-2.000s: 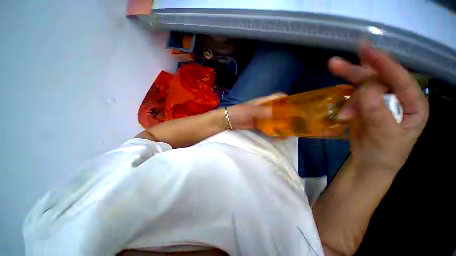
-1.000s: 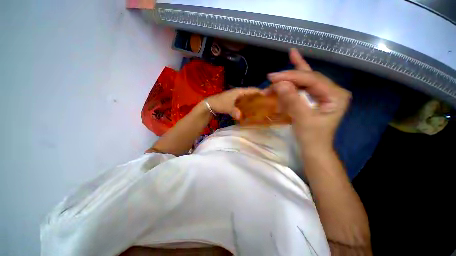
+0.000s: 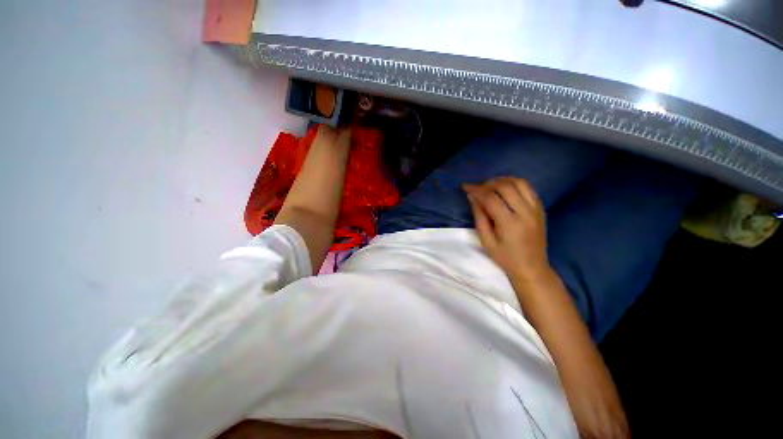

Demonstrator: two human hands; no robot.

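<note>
The orange bottle is not visible. My left forearm reaches up beside the red plastic bag [image 3: 367,176] to the space under the table edge. My left hand itself is hidden there, by the grey-blue box [image 3: 300,99], so what it holds cannot be seen. My right hand [image 3: 512,221] rests over my lap on the blue trousers, fingers loosely bent and a little apart, with nothing visible in it.
The white table [image 3: 515,39] with its grey ruler-marked front edge [image 3: 481,87] runs across the top. A pink block [image 3: 229,21] is at its left end. A white wall [image 3: 112,171] stands at the left. A pale yellowish cloth-like thing [image 3: 738,221] lies under the table at right.
The orange bottle was between both hands and is now out of sight. My left arm has moved up and left, under the table edge. My right hand has let go and lowered over the lap.
</note>
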